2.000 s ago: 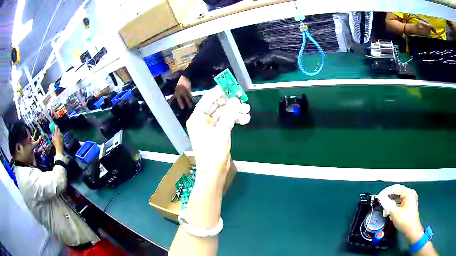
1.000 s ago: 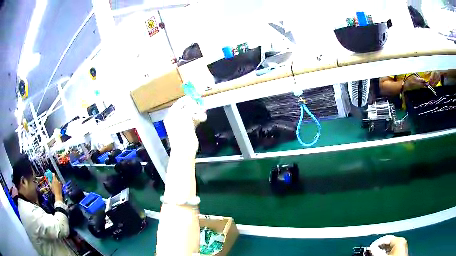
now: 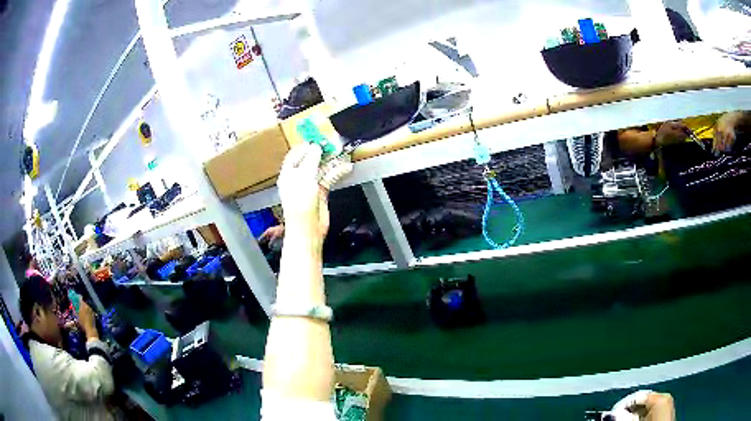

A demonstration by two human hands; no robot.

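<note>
My left hand, with white-covered fingertips, is raised at centre left by the shelf edge and holds a green circuit board upright in its fingertips. My right hand is cut off by the bottom edge at the right. Its fingers are at the housing, of which only a small top part shows; the rest is out of the picture, and the grip cannot be made out. The open board box, with green boards in it, stands beside my left forearm.
A part-built unit with a blue spot lies on the green belt. A blue cord loop hangs from the white rack. Black bowls and a carton stand on the shelf. A person is at the far left.
The view has tilted up, leaving my right hand and the housing at the bottom edge. My left hand has risen with the board to the shelf. The unit on the belt has shifted left.
</note>
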